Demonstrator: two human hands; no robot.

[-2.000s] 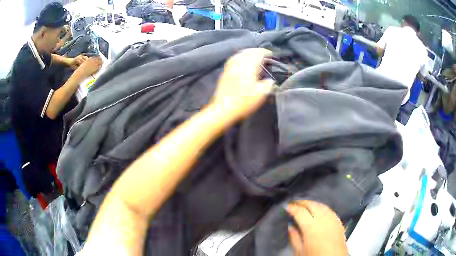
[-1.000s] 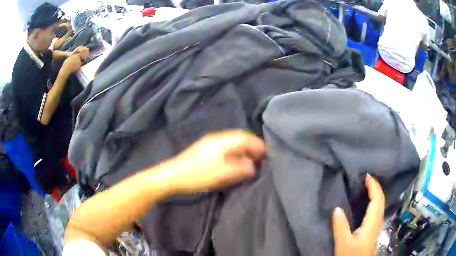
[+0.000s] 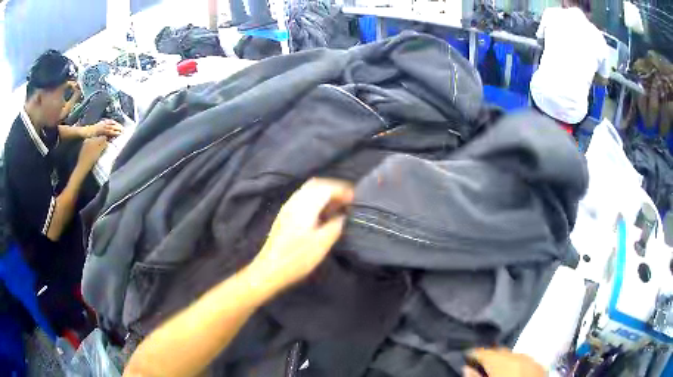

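Observation:
A large heap of dark grey knit garments (image 3: 199, 169) fills the centre. My left hand (image 3: 313, 221) is at the middle of the heap, fingers closed on the edge of a grey garment piece (image 3: 457, 213) that has a pale line of stitching or zip along it. My right hand (image 3: 505, 363) is low at the bottom edge, partly cut off, against the lower part of the cloth; its fingertips are mostly hidden, so its grip cannot be told.
The white and blue JACK machine (image 3: 627, 294) stands at the right. A person in a black cap (image 3: 44, 162) sits at the left. A person in a white shirt (image 3: 568, 66) is at the back right. More dark garments (image 3: 188, 40) and a red object (image 3: 187, 68) lie behind.
The grey piece has been turned over and spread to the right, showing its pale line. My left hand has moved slightly left to its edge. My right hand has moved down to the frame's bottom.

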